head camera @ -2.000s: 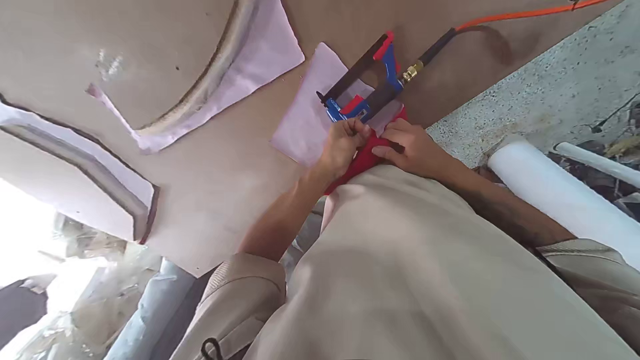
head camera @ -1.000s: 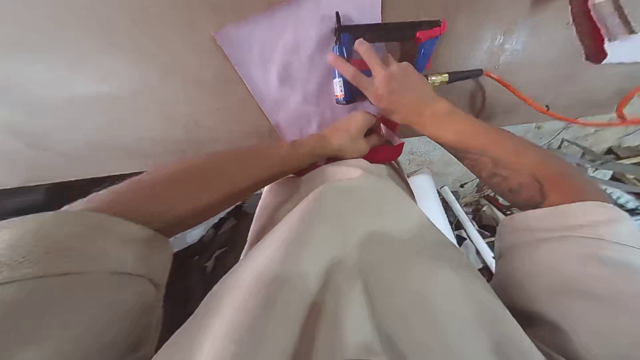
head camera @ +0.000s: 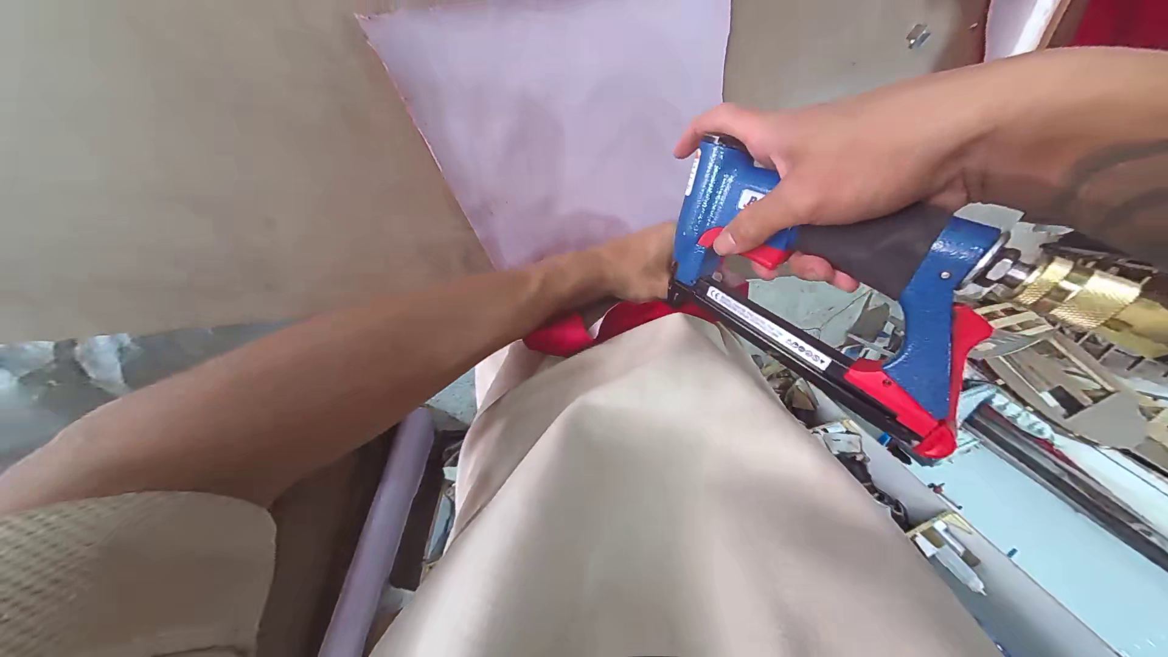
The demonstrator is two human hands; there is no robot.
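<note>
My right hand point(head camera: 794, 182) is closed around a blue and red pneumatic staple gun point(head camera: 725, 205), its thumb at the red trigger. The gun's nose points down at red fabric point(head camera: 558, 336) by the table's edge. My left hand point(head camera: 639, 265) lies on that red fabric, just left of the nose; its fingertips are hidden behind the gun, but it seems to press or pinch the fabric. A pale pink-lilac sheet point(head camera: 575, 119) lies flat beyond both hands.
A brown tabletop point(head camera: 228, 164) spreads ahead, with a small metal piece point(head camera: 918, 36) on it at the right. Scraps point(head camera: 1086, 383) and a white roll point(head camera: 1022, 566) lie below at right. A lilac roll point(head camera: 388, 529) stands below at left. A brass air coupling point(head camera: 1077, 287) joins the gun's handle.
My right hand has reached to the staple gun, which lay on the lilac sheet, taken hold of it and brought it to the red fabric. My left hand has stayed at the fabric.
</note>
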